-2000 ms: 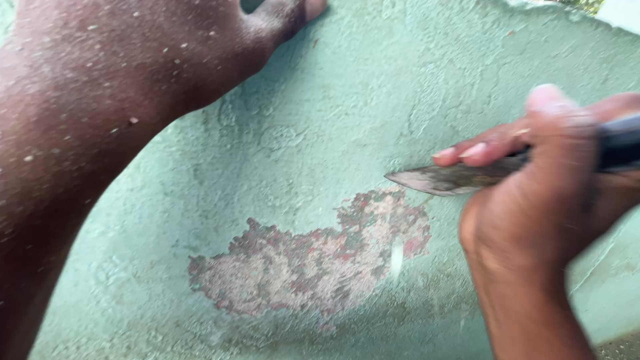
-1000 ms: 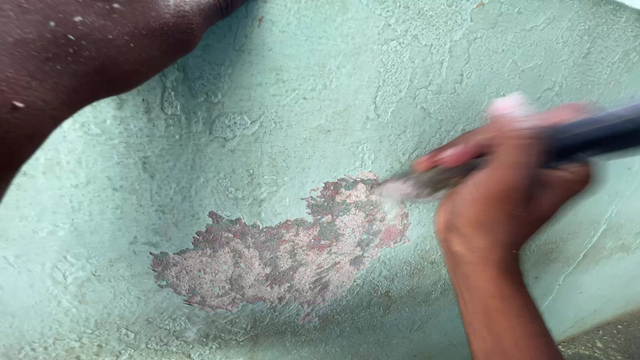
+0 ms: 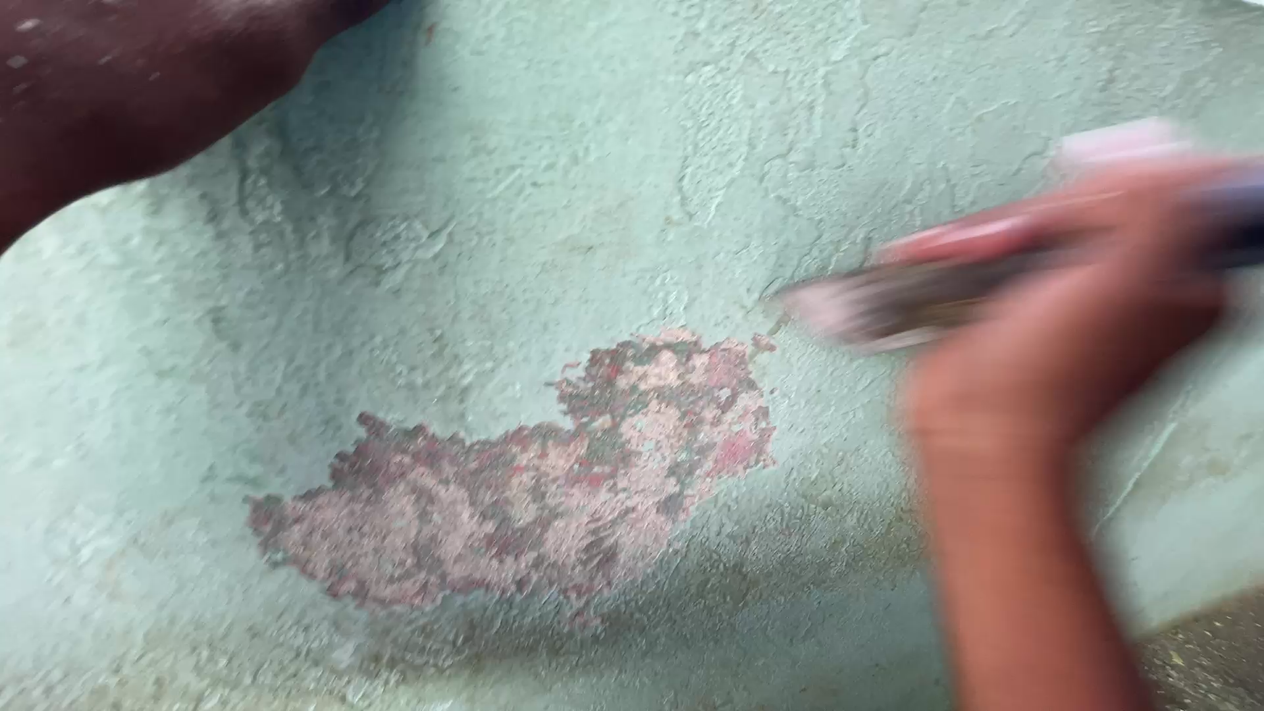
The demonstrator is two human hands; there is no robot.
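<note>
My right hand (image 3: 1066, 286), blurred by motion, grips the dark handle of a metal scraper (image 3: 889, 301) at the right. The blade points left, just above and right of a bare patch (image 3: 513, 504) where the green paint has come off and pinkish, red and grey layers show. Whether the blade tip touches the surface cannot be told. Of my left arm, only a part speckled with pale flecks crosses the upper left corner; the left hand itself is outside the frame.
A green painted wall (image 3: 553, 207) fills most of the view, with raised, uneven ridges in its paint. A thin crack or scratch runs at its lower right. Rough brownish ground (image 3: 1210, 657) shows in the bottom right corner.
My left hand, partly seen at the top two seconds ago, has left the view. Compared with one second ago, my right hand and the scraper have drawn back right from the patch's upper edge.
</note>
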